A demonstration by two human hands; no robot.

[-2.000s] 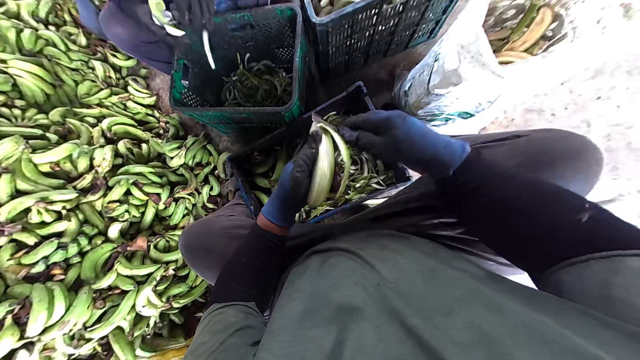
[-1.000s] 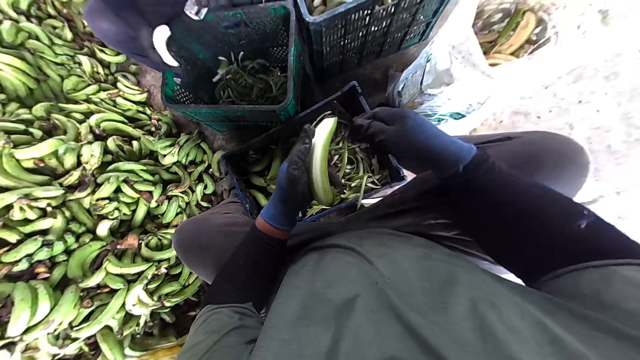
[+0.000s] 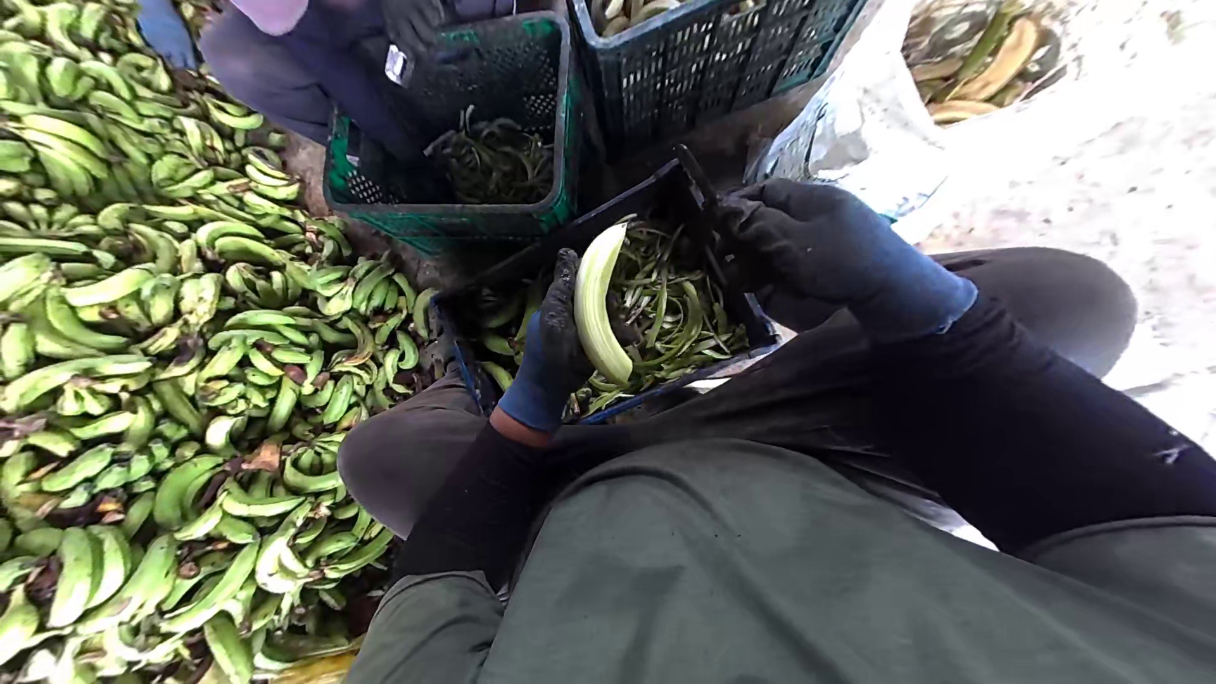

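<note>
A pale, mostly peeled plantain (image 3: 598, 304) stands nearly upright in my left hand (image 3: 556, 347), which wears a blue and black glove and grips it from the left side. My right hand (image 3: 803, 237), gloved the same way, is to the right of the fruit and apart from it, over the crate's right rim. Its fingers are curled, and whether they hold anything cannot be made out. Below both hands lies a dark crate (image 3: 613, 410) with green peel strips (image 3: 674, 304) at the right and some green plantains (image 3: 499, 342) at the left.
A large heap of green plantains (image 3: 218, 380) covers the floor at left. Beyond my crate stand a green crate (image 3: 446, 220) with peels and a dark teal crate (image 3: 703, 85). A co-worker's gloved hand (image 3: 413, 24) is above the green crate. A white sack (image 3: 845, 142) is at right.
The peel hanging beside the plantain two seconds ago is off it now. My right hand has moved away from the fruit to the right. The co-worker's pale plantain is no longer visible.
</note>
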